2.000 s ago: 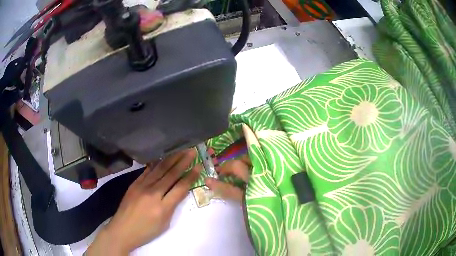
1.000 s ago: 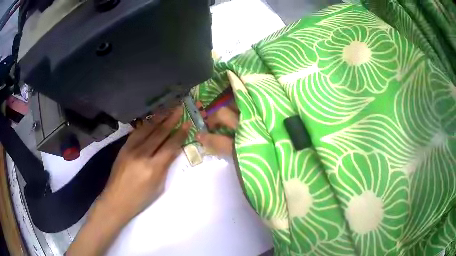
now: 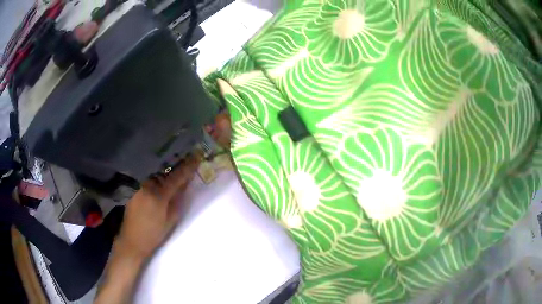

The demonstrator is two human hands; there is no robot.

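The green flower-print bag body (image 3: 416,148) lies right of the sewing machine head (image 3: 119,95), with a small black tab (image 3: 293,123) on its front. My left hand (image 3: 145,214) lies flat with its fingers under the head's lower edge; what the fingertips touch is hidden. My right hand (image 3: 221,129) shows only as a small blurred part between the head and the bag's left edge; the rest is hidden. The metal clamp piece (image 3: 209,144) is blurred between the hands, with a beige guide piece (image 3: 207,171) just below it.
A white paper sheet (image 3: 220,243) lies under and in front of the hands. Black webbing (image 3: 77,261) curves at the lower left, below a red button (image 3: 93,218) on a side box. More green print fabric lies at the upper right. Cables hang behind the head.
The view has shifted and tilted. The bag now sits further left and covers more of my right hand. The handle tab and purple binding seen earlier are now hidden or blurred.
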